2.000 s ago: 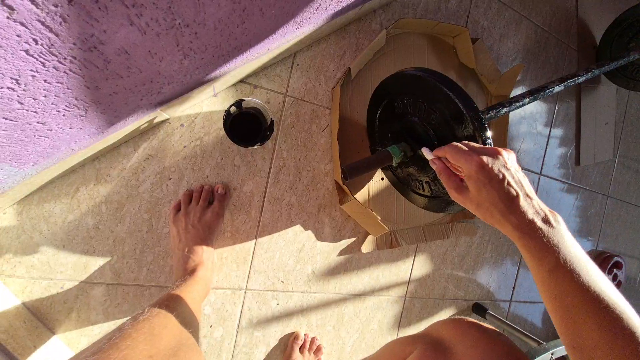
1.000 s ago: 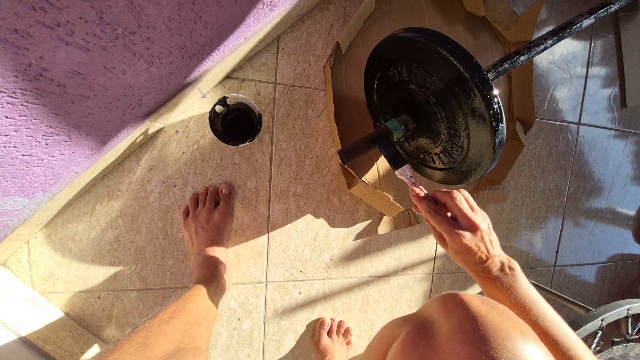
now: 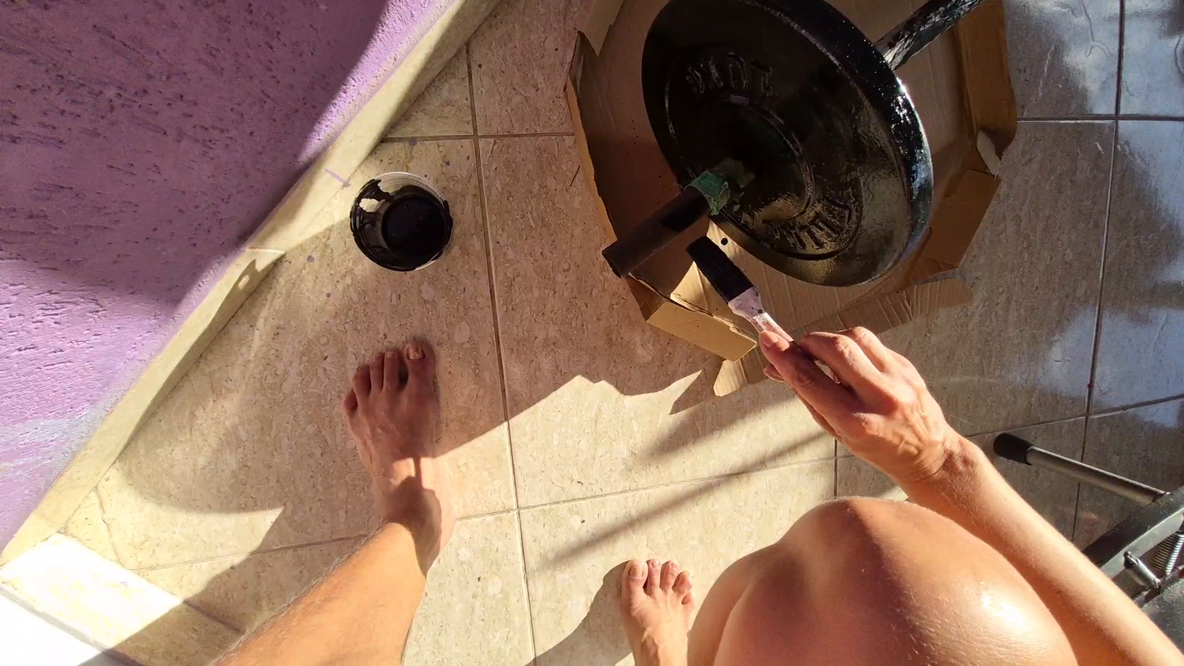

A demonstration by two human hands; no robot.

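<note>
My right hand point(image 3: 856, 398) grips the handle of a paintbrush point(image 3: 740, 285) whose bristles are black with paint. The bristles point up and left, just below the bar end point(image 3: 659, 229), which has a green band at the plate. A black weight plate point(image 3: 786, 139) with raised lettering stands tilted on the bar, glossy along its rim. Beneath it lies an opened cardboard piece point(image 3: 708, 326) with folded-up edges. A small tub point(image 3: 402, 222) of black paint sits on the floor to the left, its wall smeared black. My left hand is out of view.
A purple textured wall point(image 3: 148, 185) with a pale skirting ledge point(image 3: 194, 324) runs along the left. My bare feet are on the floor tiles point(image 3: 592, 462) below the tub and cardboard. A metal frame with a black-capped bar point(image 3: 1082, 472) stands at the lower right.
Two seconds ago my right hand was up against the plate's lower face; it has since drawn back down, and the brush is in plain sight. The view has moved closer to the plate.
</note>
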